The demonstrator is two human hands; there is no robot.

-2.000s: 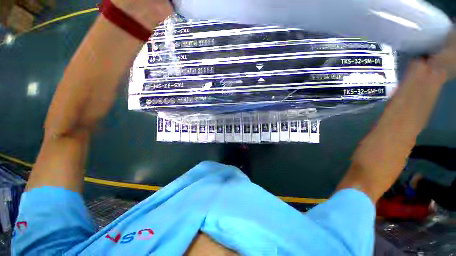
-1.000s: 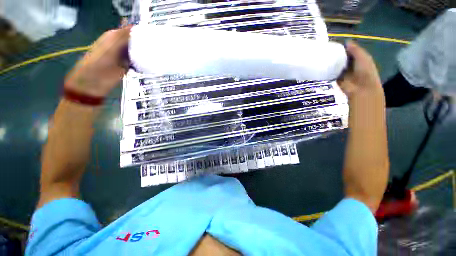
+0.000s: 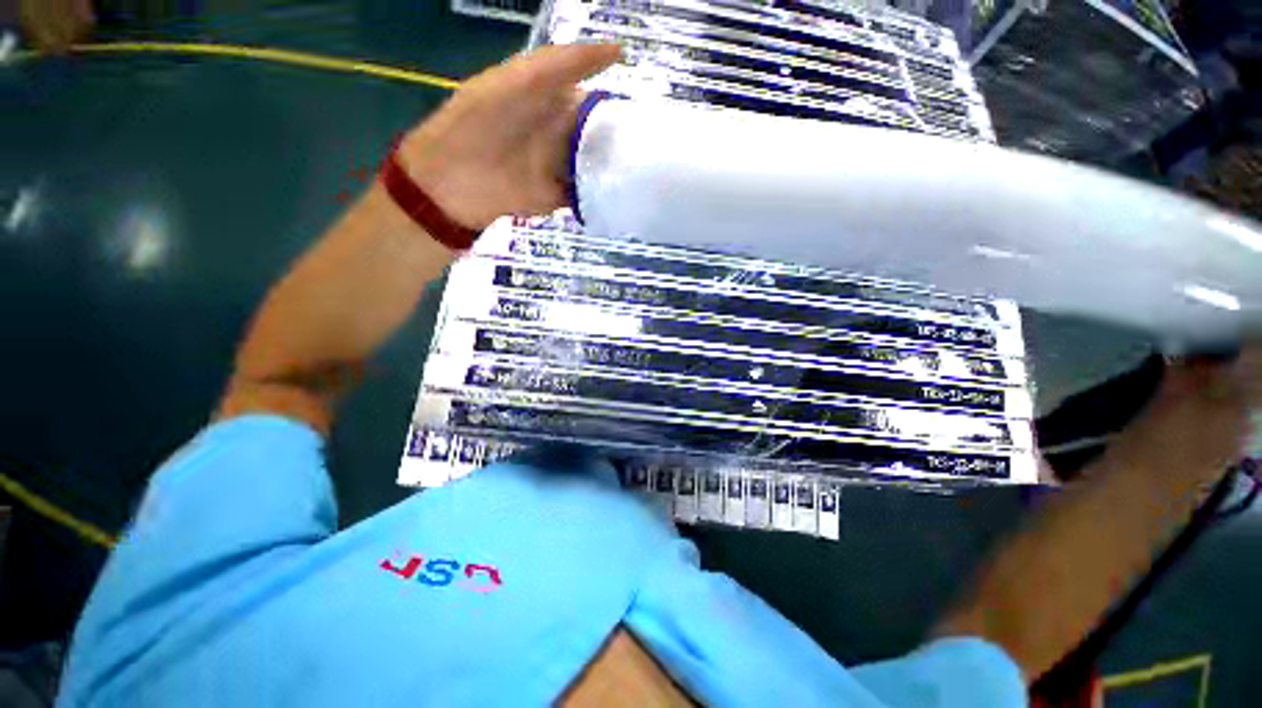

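Observation:
The white stretch film roll (image 3: 886,208) is held level over the cartons, its right end close to the camera. My left hand (image 3: 519,138) is at the roll's left end, at the blue-purple core end (image 3: 579,159). My right hand (image 3: 1225,387) is blurred at the right edge of the picture, under the roll's right end; its fingers are mostly hidden. The white and dark TV cartons (image 3: 747,374) are stacked in stripes below the roll, with shiny stretch film over them. A lower layer of cartons (image 3: 747,501) sticks out at the near side.
A film-covered load (image 3: 1093,83) stands at the upper right. A dark pallet jack handle (image 3: 1156,588) slants at the right, with a red part (image 3: 1073,687) at the bottom. Yellow lines (image 3: 277,56) cross the dark green floor (image 3: 139,277).
The roll went from close to the camera to lower over the cartons, and now has shifted right with its right end nearer the camera. Both hands moved with it. The person at right is out of view.

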